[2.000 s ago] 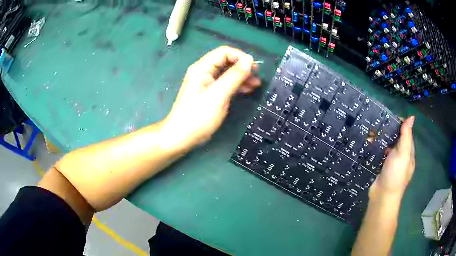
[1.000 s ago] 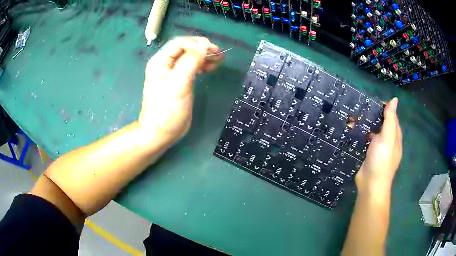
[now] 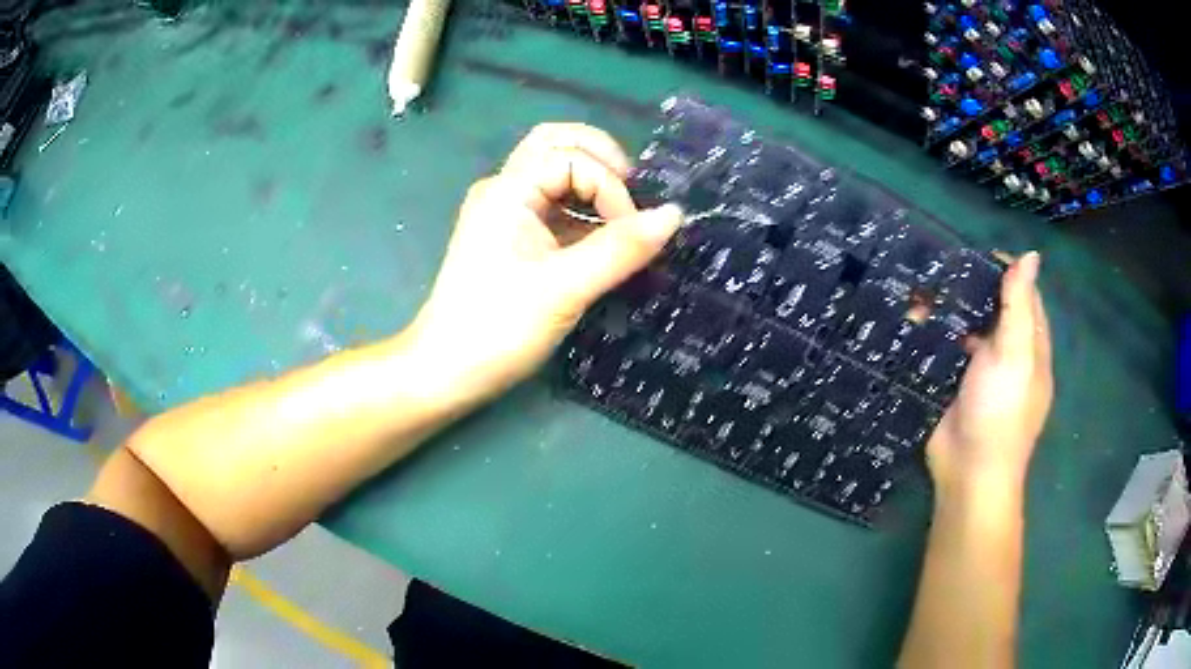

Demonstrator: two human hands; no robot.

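A black PCB panel (image 3: 771, 379) with white print lies tilted in front of me, slightly blurred. My right hand (image 3: 999, 373) grips its right edge, with fingers partly behind the panel. My left hand (image 3: 562, 242) pinches a thin silvery solder wire (image 3: 703, 213) between thumb and fingertips. The wire's end points right, over the panel's upper left part. The left hand covers part of the panel's left edge. No soldering iron shows in either hand.
Stacked populated panels (image 3: 745, 37) stand at the back, with a second stack (image 3: 1045, 111) at the back right. A cream tapered stick (image 3: 418, 55) lies at the back on the green mat (image 3: 261, 196). A whitish open box (image 3: 1147, 520) sits at the right edge.
My left hand first drew away left from the panel, then came back right with the wire over its upper left part. The panel and right hand have shifted slightly left and up in view.
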